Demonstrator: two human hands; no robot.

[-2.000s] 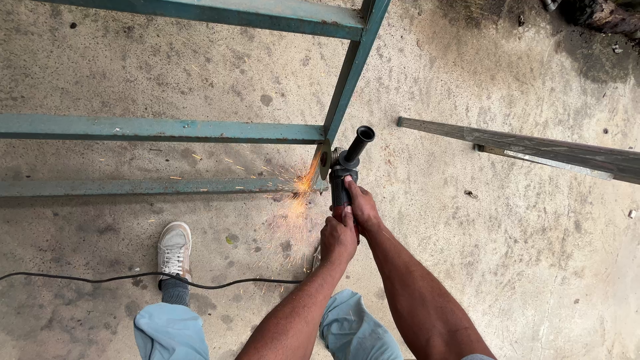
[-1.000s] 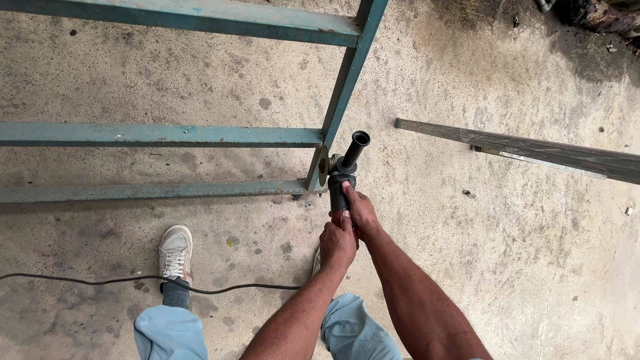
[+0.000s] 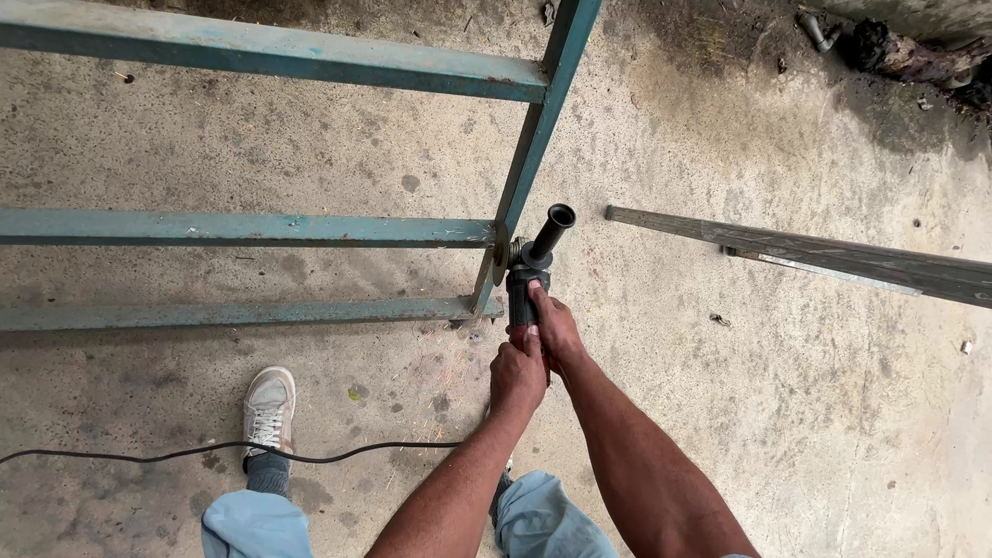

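Observation:
Both my hands grip an angle grinder (image 3: 524, 298) with a black side handle (image 3: 553, 229) that sticks up untouched. My left hand (image 3: 518, 377) is closed around the red rear part of its body. Just ahead and to the right, my right hand (image 3: 556, 325) wraps the black part, thumb on top. The grinder's disc (image 3: 501, 254) stands edge-up against the corner of a teal-painted metal frame (image 3: 341, 230), where a crossbar meets the side bar. Faint sparks show near the floor below the frame. Whether the disc is cutting into the metal cannot be told.
A black power cord (image 3: 364, 448) runs across the concrete floor and over my shoe (image 3: 269, 411). To the right, a long grey metal bar (image 3: 806, 252) reaches in from the edge. Dark debris (image 3: 907, 58) lies by the wall at the top right.
The bright spray of sparks seen two seconds ago at the disc has gone, leaving only faint streaks. Both hands have stayed on the grinder at the frame's corner.

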